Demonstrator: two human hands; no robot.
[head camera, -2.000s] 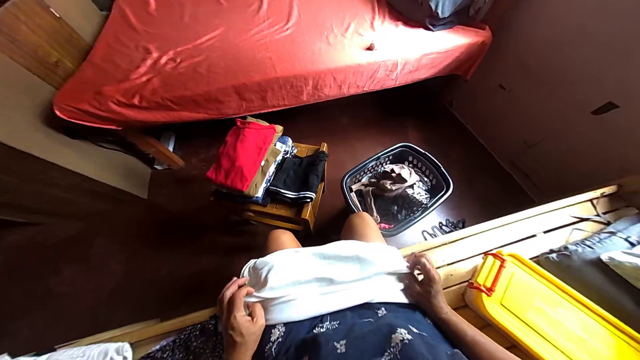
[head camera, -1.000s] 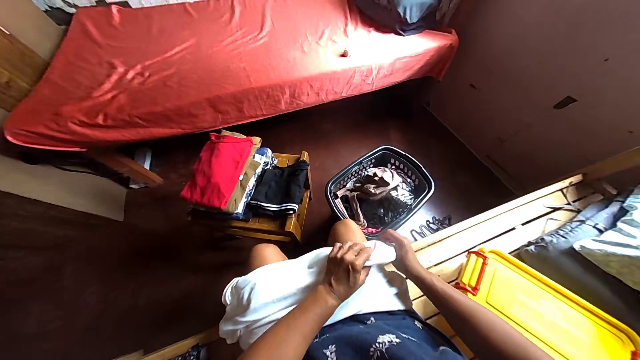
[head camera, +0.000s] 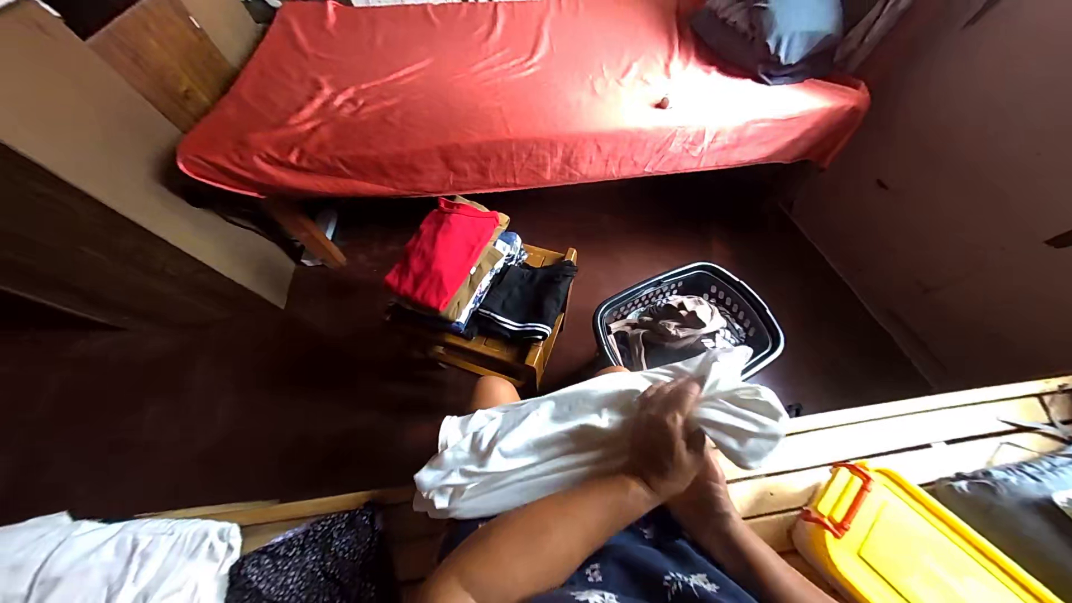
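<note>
A white cloth garment (head camera: 544, 444) lies across my lap, bunched toward its right end. My left hand (head camera: 668, 431) reaches across and grips the bunched part from above. Close beside and partly under it, my right hand (head camera: 708, 486) holds the same cloth; its fingers are largely hidden. Beyond my knees, a small wooden stool (head camera: 494, 356) bears a stack of folded clothes, with a red one (head camera: 444, 255) on top and black folded clothing with white stripes (head camera: 523, 301) beside it. A black plastic laundry basket (head camera: 775, 335) holds loose clothes (head camera: 678, 322).
A bed with a red sheet (head camera: 435, 92) stands across the room. At my right on the wooden slats (head camera: 888, 419) is a yellow lidded container (head camera: 930, 544) with red latches. White cloth (head camera: 126, 557) and dark patterned fabric (head camera: 314, 557) lie at my left.
Two seconds ago my hands were apart at either end of the white cloth. My left hand has crossed to the right, and the cloth's right end is now bunched and raised.
</note>
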